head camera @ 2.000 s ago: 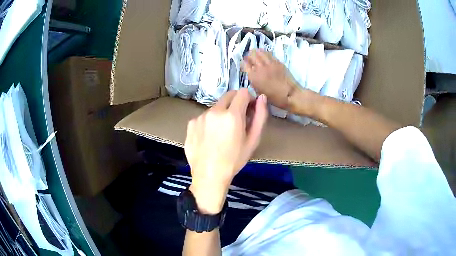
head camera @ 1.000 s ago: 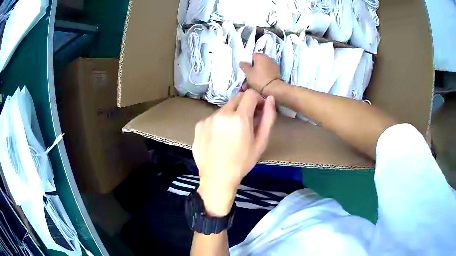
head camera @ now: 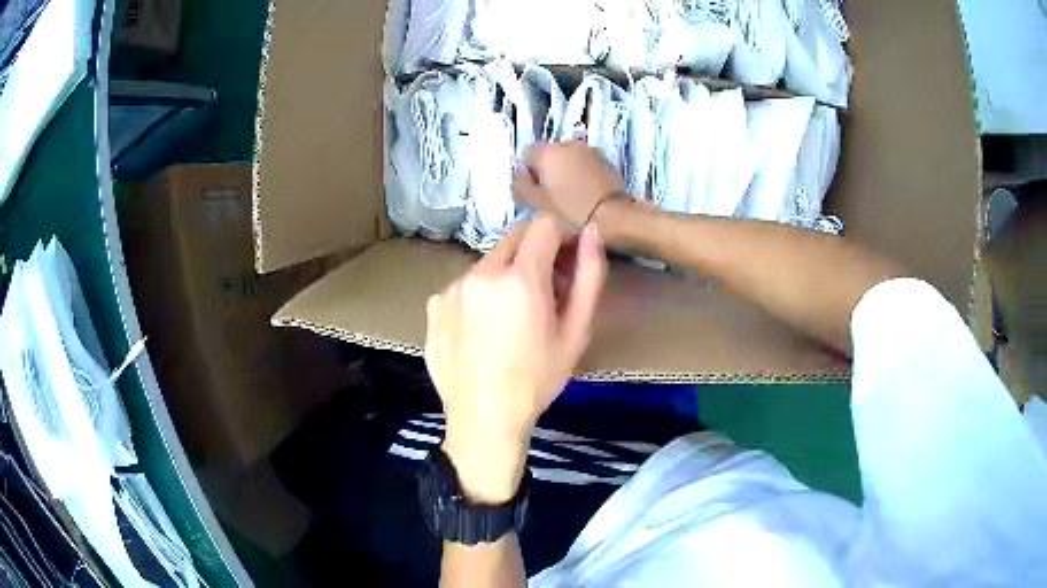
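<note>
Wrapped solar panels [head camera: 712, 147] stand on edge in two rows in the open carton [head camera: 907, 149], with white cable coils showing on several. My right hand [head camera: 572, 184] reaches in from the right and is at the near row, left of its middle; its fingers are bent against the packets, and its grip is unclear. My left hand [head camera: 511, 316], with a black watch on the wrist, is over the carton's near flap. Its thumb and fingers are bent close together below my right hand; whether they pinch anything is hidden.
A thin brown divider [head camera: 752, 90] runs between the rows. White packets with cords [head camera: 57, 345] lie on the green bench at the left, with dark panels [head camera: 35, 517] at its near corner. A closed brown carton [head camera: 218, 322] stands below, between bench and open carton.
My right hand has moved left along the near row, and the packets there have shifted, leaving their tops spread differently. My left hand stays near it with bent fingers. The view has shifted slightly.
</note>
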